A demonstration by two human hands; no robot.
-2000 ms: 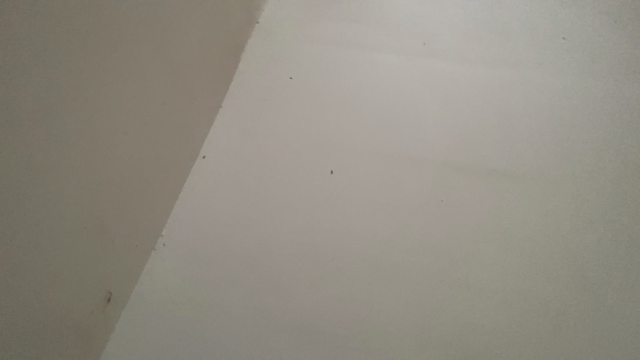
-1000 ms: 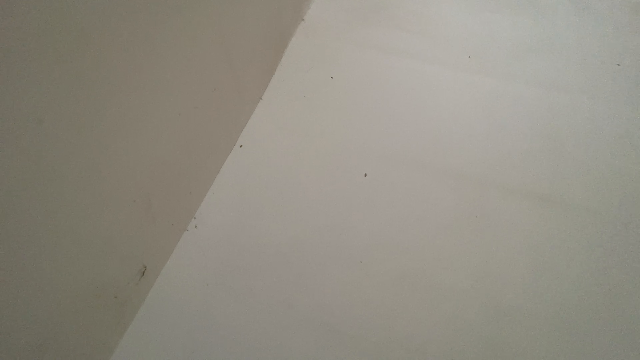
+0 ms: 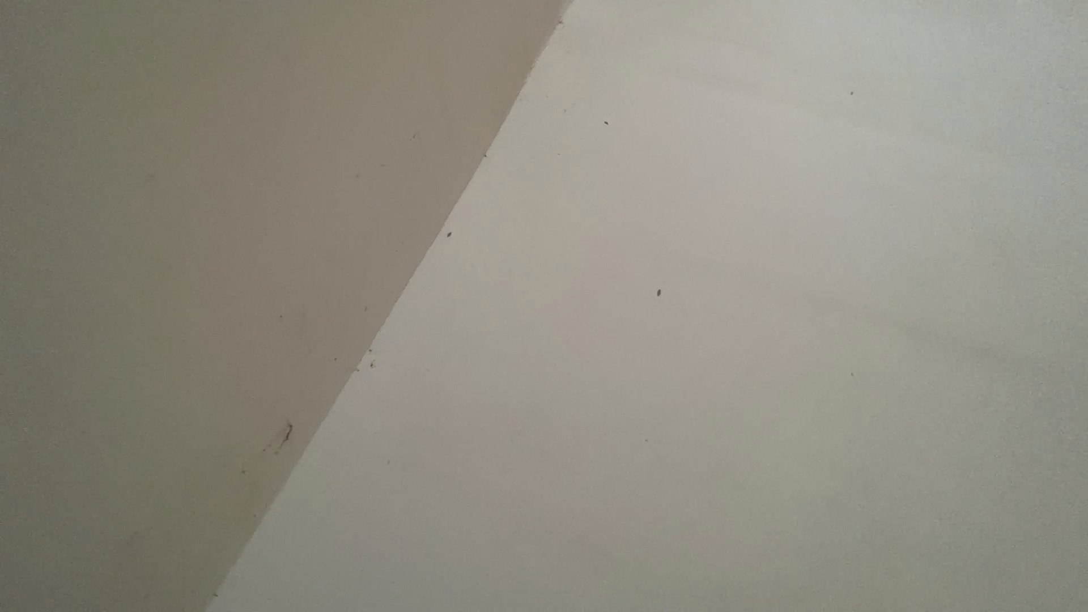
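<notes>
Neither my left hand nor my right hand shows in the head view. A pale, plain surface (image 3: 722,425) fills the middle and right, and a darker beige surface (image 3: 212,255) lies on the left. They look like painted wall or ceiling faces; which is which I cannot tell. Their straight border (image 3: 399,297) slants from the top middle down to the lower left.
Small dark specks dot both surfaces, one of them a dark speck (image 3: 659,292) right of centre. A thin dark smudge (image 3: 287,433) marks the beige surface at the lower left. Faint shadowy streaks cross the pale surface at the right.
The view has shifted, so the border and specks sit farther right in the frame. Nothing else has plainly changed.
</notes>
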